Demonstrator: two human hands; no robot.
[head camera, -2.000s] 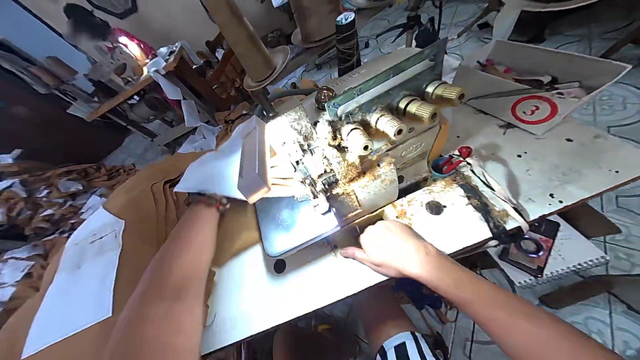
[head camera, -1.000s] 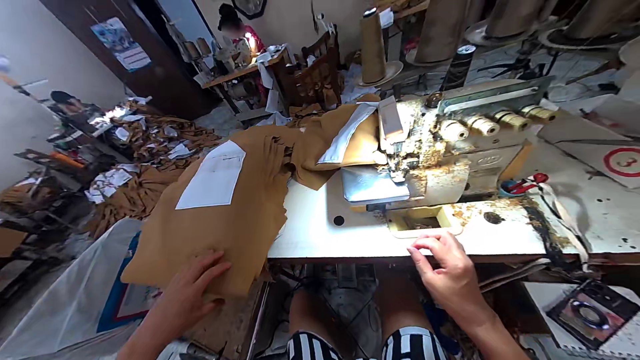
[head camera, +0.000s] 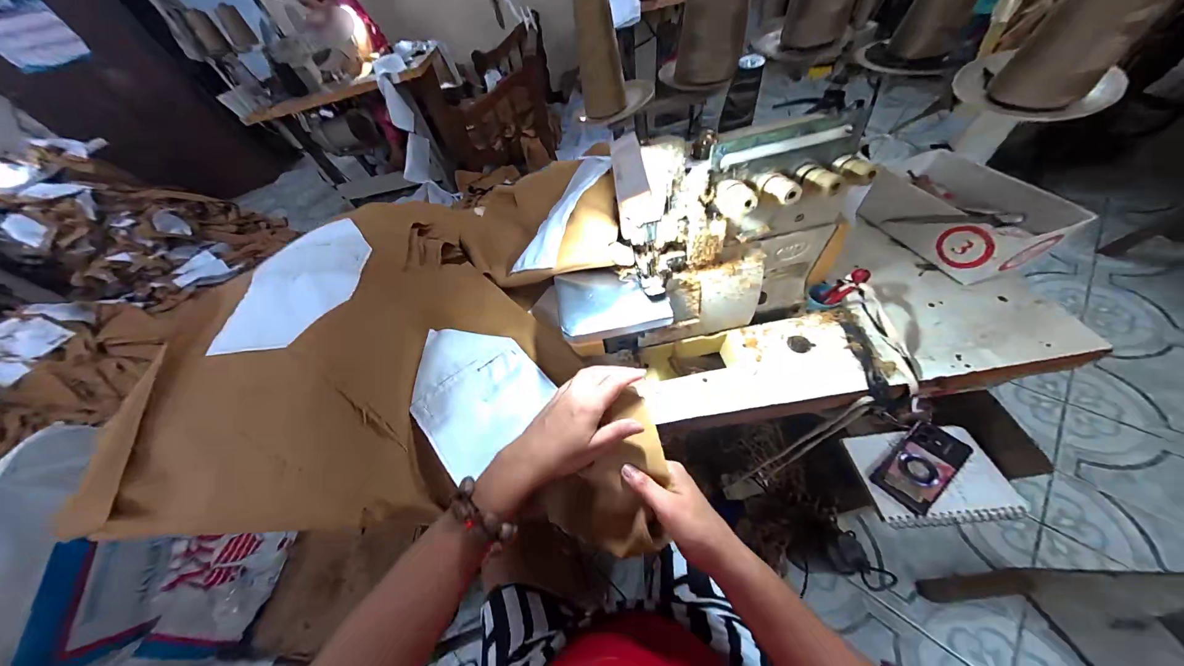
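Observation:
Both my hands are on a piece of brown fabric (head camera: 601, 499) that hangs over the table's front edge above my lap. My left hand (head camera: 578, 421) lies on top of it, fingers pointing right; whether it grips is hard to tell. Its right edge is pinched by my right hand (head camera: 671, 504), thumb on top. A white pocket-shaped piece (head camera: 481, 393) lies on the brown cloth beside my left hand. Farther left, more brown fabric (head camera: 277, 435) spreads out with a second white piece (head camera: 301, 287). An overlock sewing machine (head camera: 721, 240) stands beyond my hands, its lamp lit.
A box (head camera: 999, 217) with tools stands on the sewing table (head camera: 999, 324) at right. Scissors-like red handles (head camera: 846, 285) and cords are nearer. A phone (head camera: 920, 467) rests on a spiral notebook (head camera: 985, 490). Thread cones (head camera: 601, 65) stand behind; cloth scraps (head camera: 139, 240) are piled left.
My left hand has moved right from the spread fabric. Both hands are now together on brown cloth at the table's front edge, where a second white piece now shows. My right hand was raised and empty before.

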